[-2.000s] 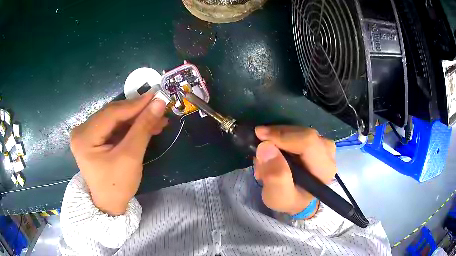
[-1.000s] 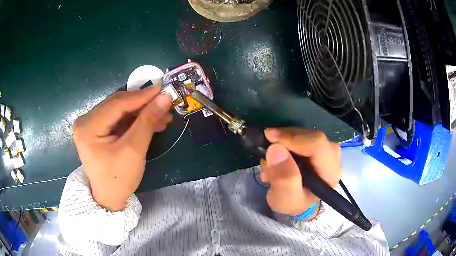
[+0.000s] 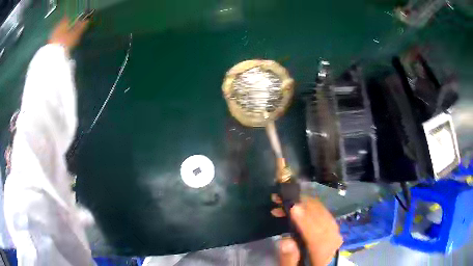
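Note:
The picture is blurred. My right hand (image 3: pixel 314 228) grips the black soldering iron (image 3: pixel 288 191) at the lower centre. Its metal tip is at the wire-filled middle of the round tan tip cleaner (image 3: pixel 231 106). My left hand (image 3: pixel 67 32) is far off at the upper left, arm stretched out. A dark, blurred thing shows at its fingertips, and I cannot tell whether it is held. The white disc (image 3: pixel 205 174) with a dark rectangle lies on the green mat. The watch housing worked on before cannot be made out.
A thin solder wire (image 3: pixel 111 89) trails over the mat at the left. The black fan (image 3: pixel 355 135) stands at the right, with a white-panelled box (image 3: pixel 442 145) behind it. A blue stool (image 3: pixel 445 213) is at the lower right. Pinkish shapes show at the left edge beside my sleeve.
My view has shifted. My left hand has left the housing and reached to the upper left. The iron's tip has gone from the housing to the tip cleaner. The housing is no longer beside the disc.

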